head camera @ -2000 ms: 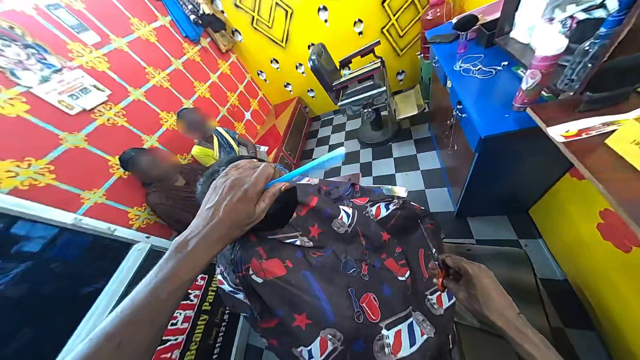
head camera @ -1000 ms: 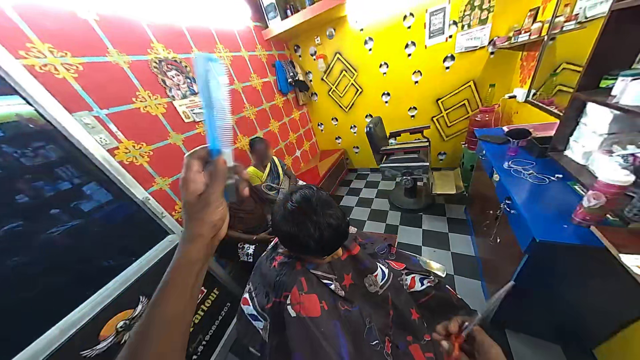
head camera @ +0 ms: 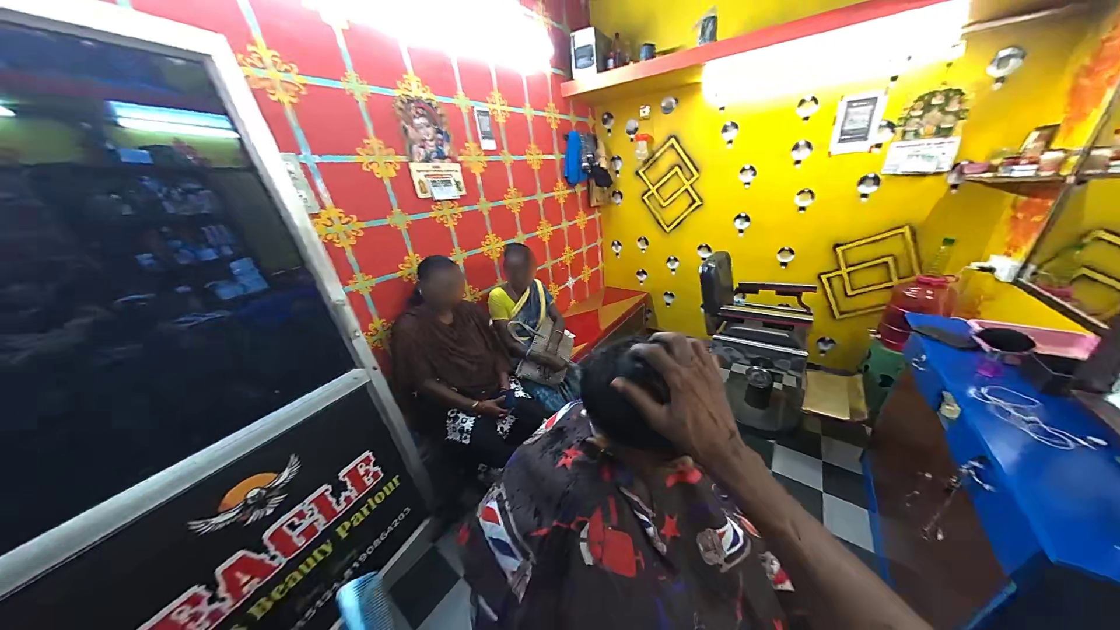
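Note:
A seated person's dark-haired head (head camera: 617, 394) is in the lower middle. My right hand (head camera: 687, 398) lies over its right side with bent fingers against the hair; no scissors show in it. A dark cape (head camera: 612, 534) printed with red stars and barber poles covers the person's shoulders. At the bottom left edge, part of a blue comb (head camera: 363, 602) shows; my left hand is out of view.
Two people sit on a red bench (head camera: 608, 315) along the left wall. A glass-panelled door (head camera: 350, 350) stands at left. Beyond the cape is an empty barber's chair (head camera: 757, 350). A blue counter (head camera: 1006, 420) with a white cable runs along the right.
My right hand has moved onto the seated person's head; the scissors it held are no longer visible. My left hand has moved down out of view from its raised position with the comb.

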